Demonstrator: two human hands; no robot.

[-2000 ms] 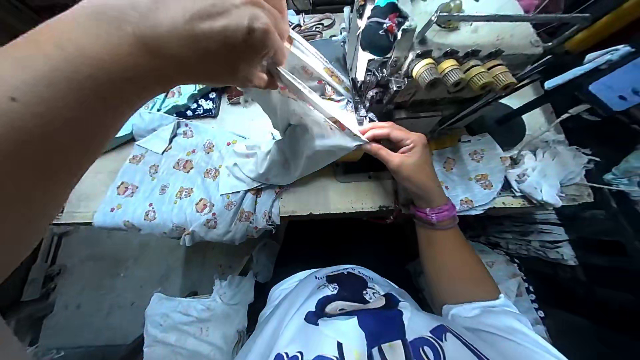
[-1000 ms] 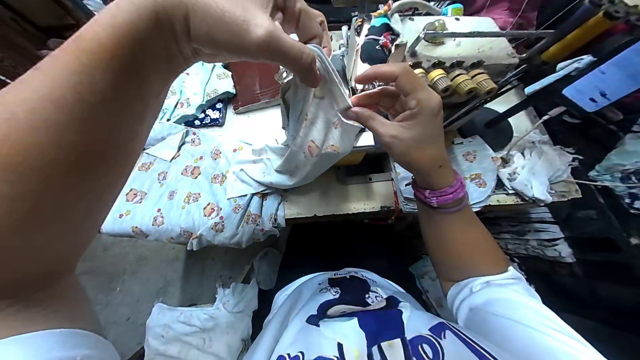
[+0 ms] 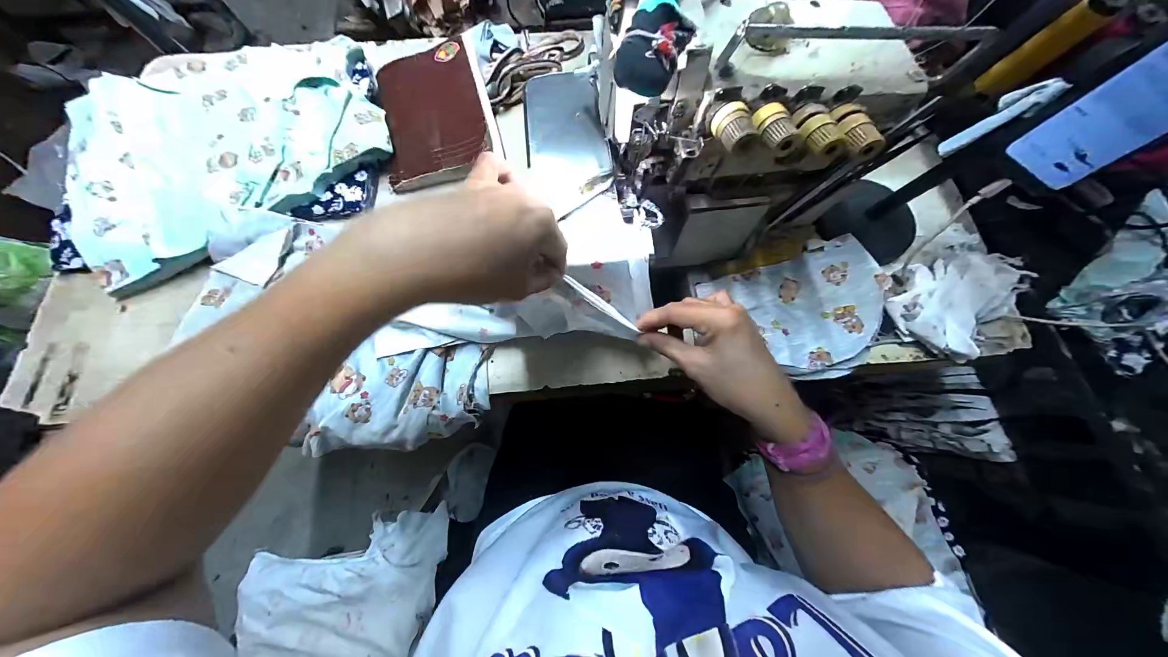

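My left hand (image 3: 497, 237) is closed on one end of a folded edge of thin, pale printed fabric (image 3: 584, 315), in front of the sewing machine. Thumb and fingers of my right hand (image 3: 712, 347) pinch the other end of that edge, near the table's front. Between my hands the edge is drawn into a narrow strip; the rest of the cloth lies below and left of it. Behind them stands an industrial sewing machine (image 3: 703, 192) with several yellow tension dials (image 3: 776, 128). Its needle area is just beyond the cloth and touches neither hand.
Bear-print cloth (image 3: 392, 392) hangs over the table's front edge. Mint printed pieces (image 3: 182, 164) are stacked at the left, beside a dark red book (image 3: 433, 109) and a phone-like flat object (image 3: 566, 128). Right of the machine lie cut pieces (image 3: 803, 301) and white scraps (image 3: 954, 297).
Both hands have come down from their raised position a second ago, and the fabric edge between them is now stretched low over the table's front. The view has shifted somewhat.
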